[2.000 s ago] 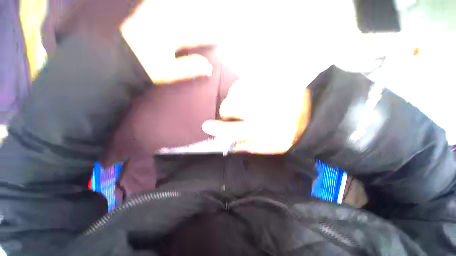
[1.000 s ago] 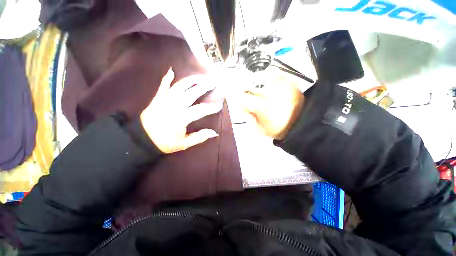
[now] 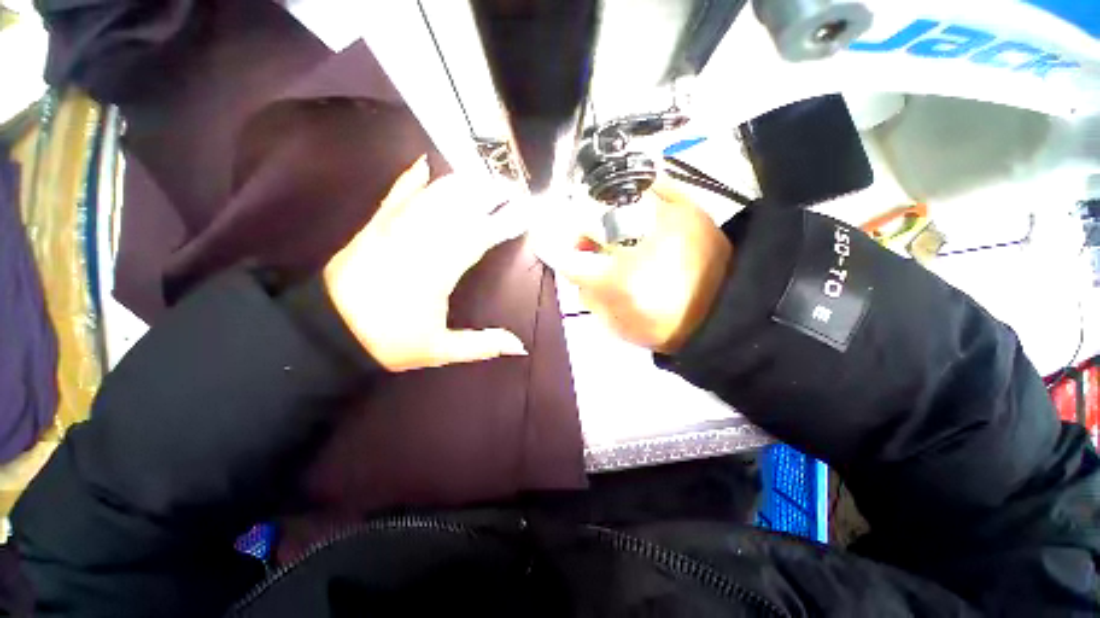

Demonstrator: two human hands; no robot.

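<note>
The large dark maroon panel (image 3: 483, 417) lies on the white machine table, its right edge running down from the needle area. A thin line runs lengthwise near that edge. My left hand (image 3: 404, 284) lies on the panel with fingers spread, fingertips near the needle area. My right hand (image 3: 651, 266) is beside the needle, its fingertips at the cloth edge, overexposed. I cannot tell if it grips the cloth. The sewing machine (image 3: 965, 73) stands above, with a round dark coiled part (image 3: 621, 175) partly over my right hand. Glare hides the needle point.
A black rectangle, perhaps a phone (image 3: 806, 147), lies right of the needle, near an orange and yellow item (image 3: 899, 223). Purple cut pieces (image 3: 24, 302) lie at far left. A blue crate (image 3: 793, 493) shows below the ruler-marked table edge (image 3: 676, 449).
From mostly washed-out glare two seconds ago, the view has cleared. Since one second ago it has moved nearer the machine head; both hands stay by the needle, and the panel's lower edge sits slightly lower in view.
</note>
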